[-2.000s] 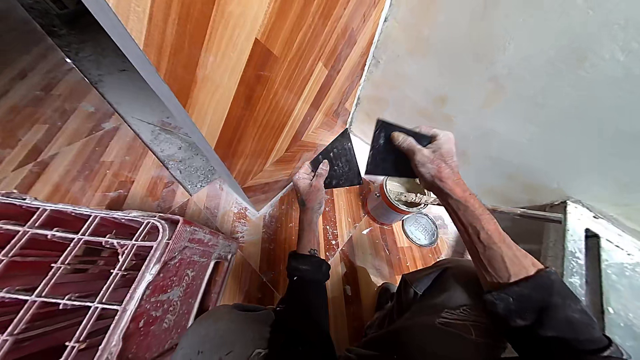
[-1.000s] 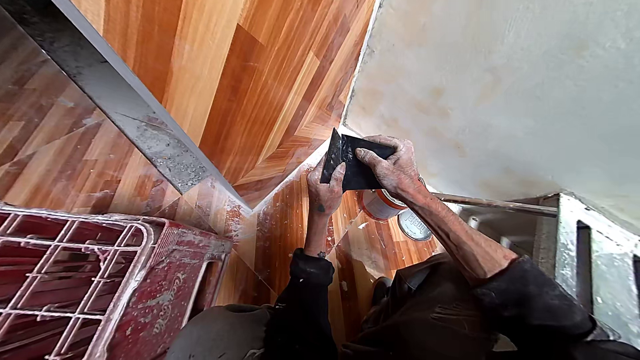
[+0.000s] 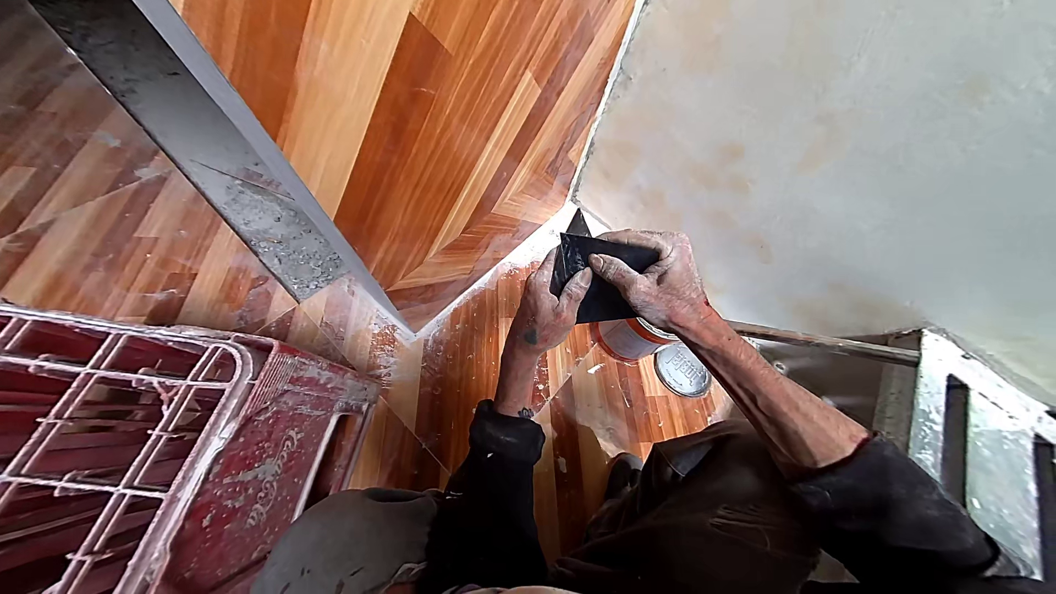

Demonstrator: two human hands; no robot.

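My left hand (image 3: 551,305) grips a dark flat spreader (image 3: 569,262), its pointed corner upward and its face smeared. A second black flat spreader (image 3: 606,301) is pinched in my right hand (image 3: 660,280), thumb on its face. The two blades overlap between my hands, the right one in front. Below my right hand, partly hidden by it, stands an open metal can (image 3: 625,340) with an orange-red and white outside. Its round metal lid (image 3: 682,370) lies beside it on the wood-patterned floor.
A red plastic crate (image 3: 272,445), spattered with white, stands at the left. A grey metal-edged frame (image 3: 272,157) runs diagonally at upper left beside a wood-patterned panel (image 3: 429,124). A plastered wall (image 3: 825,165) rises at right. At lower right is a pale, spattered slotted structure (image 3: 982,470).
Two seconds ago the spreaders were apart; my hands have since come together and the blades now overlap. The can's opening, visible then, is now mostly covered by my right hand and its spreader.
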